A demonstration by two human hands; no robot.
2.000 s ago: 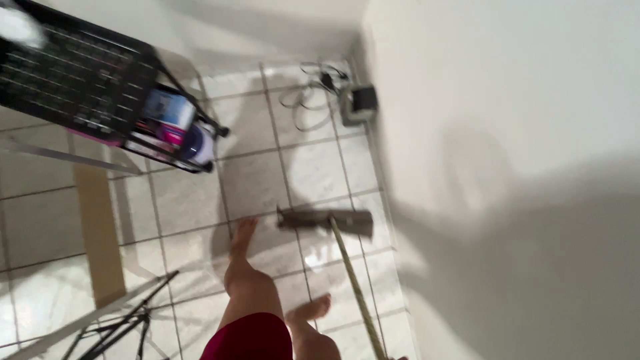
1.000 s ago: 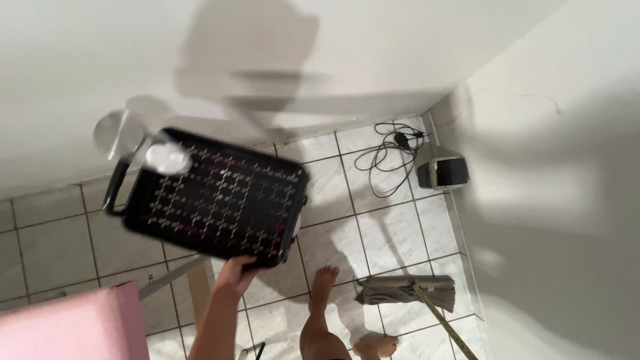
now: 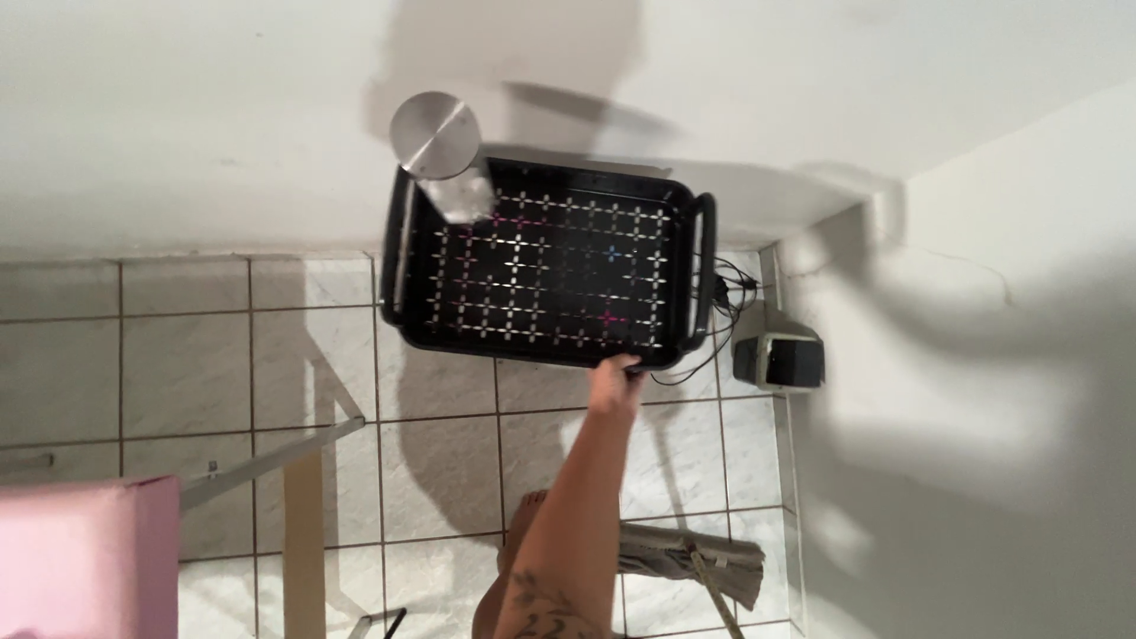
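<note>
My left hand (image 3: pixel 617 383) grips the near rim of a black plastic cart tray (image 3: pixel 568 266) that has cross-shaped openings and a raised handle at each end. At the tray's far left corner stands a clear container with a round silver lid (image 3: pixel 435 135). Pink and blue things show faintly through the openings. To the right of my forearm, a floor squeegee wrapped in a grey cloth (image 3: pixel 737 568) lies on the tiles, its pole (image 3: pixel 710 586) running out at the bottom edge. My right hand is not in view.
Beyond the tray is a white wall (image 3: pixel 222 133). A small dark-fronted box (image 3: pixel 790 361) and black cables (image 3: pixel 732 288) lie by the corner. Pink furniture (image 3: pixel 89 550), a metal bar (image 3: pixel 275 457) and a tan strip (image 3: pixel 303 541) are at lower left. My bare foot is partly hidden behind my arm.
My left hand, out of view two seconds ago, is now on the tray's rim. The cart has moved toward the corner with the cables. The view has shifted as well.
</note>
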